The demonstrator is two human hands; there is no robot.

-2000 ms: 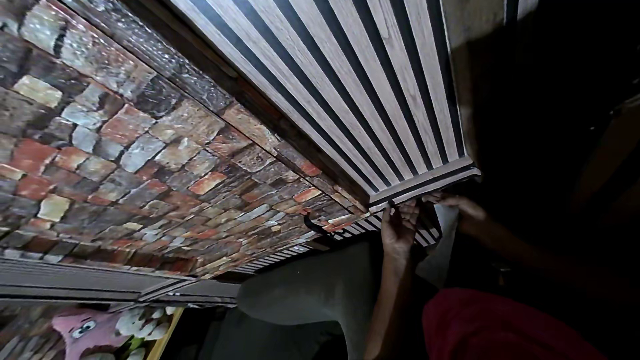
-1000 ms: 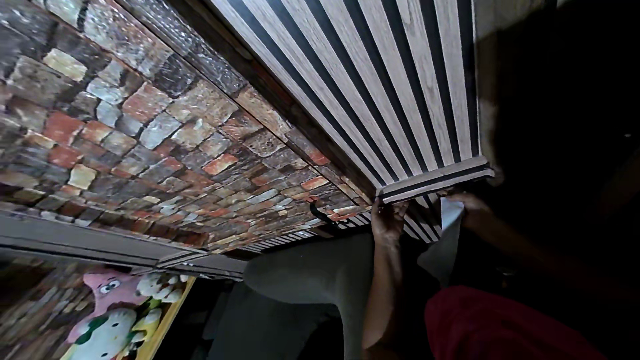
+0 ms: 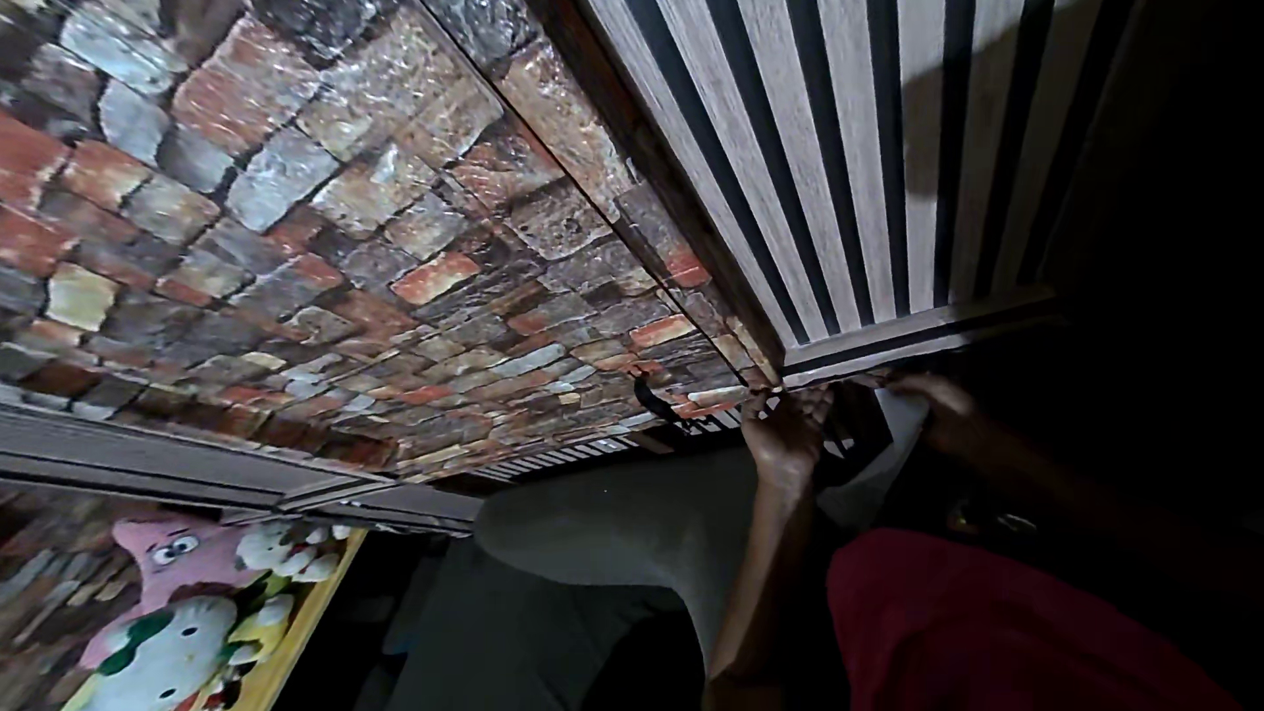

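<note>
My left hand (image 3: 787, 434) is raised to the corner where a wood-look slatted panel (image 3: 839, 168) meets the brick-patterned wall covering (image 3: 395, 257). Its bent fingertips lie against the lower edge of the grooved trim strip (image 3: 913, 336) across the panel's end. To the right, my right hand (image 3: 933, 400) is near the same strip, beside a pale, flat piece (image 3: 897, 434) that may be paper or cloth. Shadow hides most of its fingers, and whether either hand grips something cannot be told.
A black hook (image 3: 654, 397) sticks out from the brick-patterned surface left of my hands. My bent knee in grey trousers (image 3: 592, 523) is below it. Plush toys (image 3: 178, 632) sit by a yellow edge (image 3: 306, 622) at lower left. The right side is very dark.
The slatted panel's right part is now in shadow, where it was lit before. Both hands stay by the trim strip. The view has shifted somewhat.
</note>
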